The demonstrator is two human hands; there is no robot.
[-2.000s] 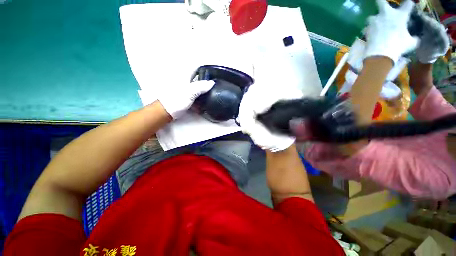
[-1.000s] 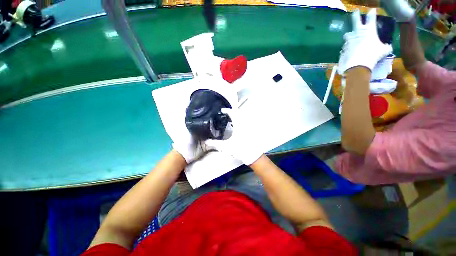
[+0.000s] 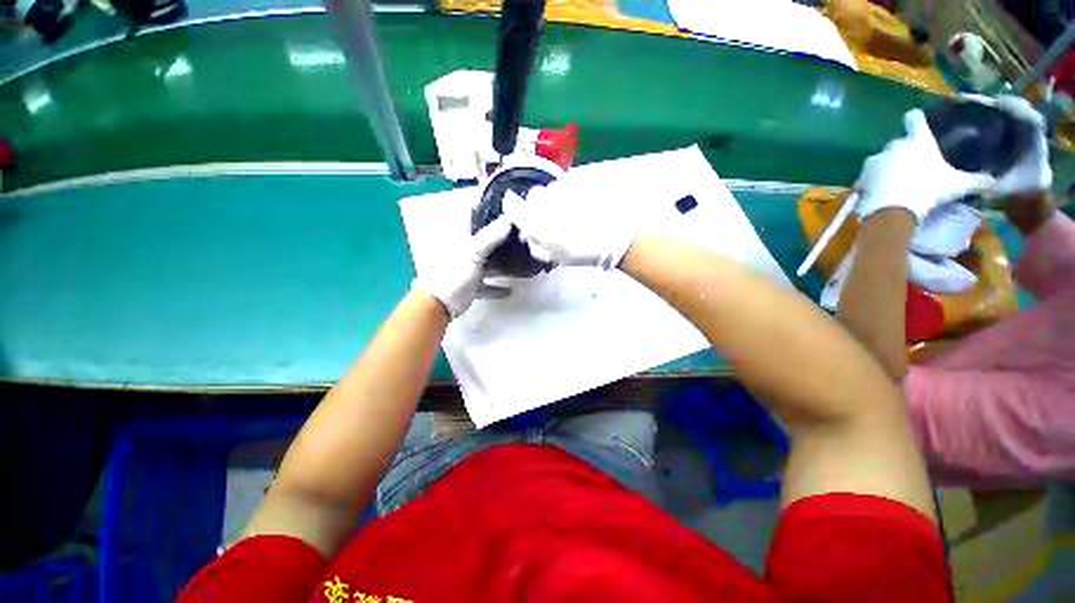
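Note:
A black housing (image 3: pixel 498 203) is held over the white work sheet (image 3: pixel 589 342). My left hand (image 3: pixel 460 273), in a white glove, grips its lower left side. My right hand (image 3: pixel 578 222), also gloved, is on its right side and covers part of it. A white appliance body (image 3: pixel 462 118) with a boxy end stands just beyond the housing, and a red flared part (image 3: pixel 556 145) shows beside it. The electric screwdriver (image 3: pixel 515 71) hangs above, its lower end close to the red part in view. Whether the housing touches the white body cannot be told.
A small black part (image 3: pixel 687 205) lies on the sheet. A metal post (image 3: pixel 375 88) rises at the bench's inner edge before the green conveyor (image 3: pixel 236 88). At right, a neighbour's gloved hands hold a black part over an orange-brown pad (image 3: pixel 996 273) with white pieces and a red part.
The housing has moved away from me, up to the white body and red part, and is turned. My right hand has moved from below it onto its right side. The screwdriver hangs lower in view.

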